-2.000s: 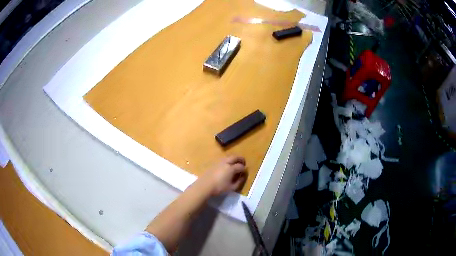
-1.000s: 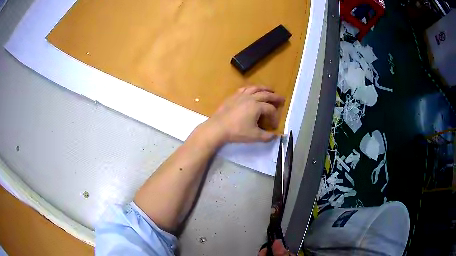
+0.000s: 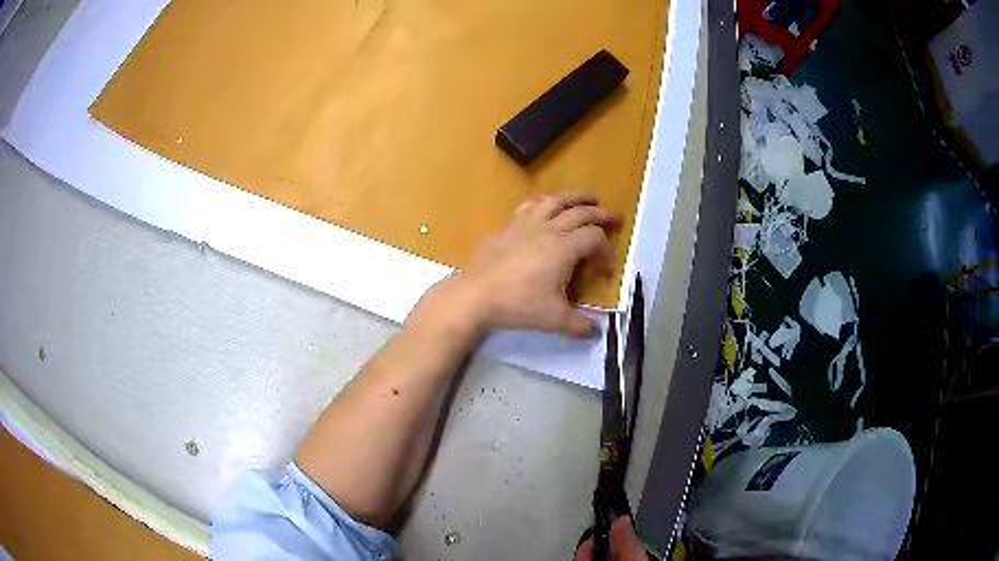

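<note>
An orange-tan garment panel (image 3: 329,121) lies over a white underlay (image 3: 252,236). My left hand (image 3: 548,258) lies on the panel's near right corner, fingers spread and slightly bent, pressing on the panel and the white border. My right hand (image 3: 619,542) is mostly cut off by the bottom edge; its visible fingers hold the handles of dark shears (image 3: 613,449). The shear blades are apart and point away from me, with the white underlay's edge between them beside the panel's corner. A dark bar weight (image 3: 562,106) lies on the panel beyond my left hand.
A metal strip (image 3: 674,438) runs along the table's right edge. On the floor to the right are a white bucket (image 3: 833,499), scattered white offcuts (image 3: 783,164) and a red stool-like object (image 3: 789,33). Another orange piece (image 3: 66,510) lies at the lower left.
Since the first frame, the view has moved closer to the near corner. The shears have come up to the white edge and opened. My left hand has spread beside the corner.
</note>
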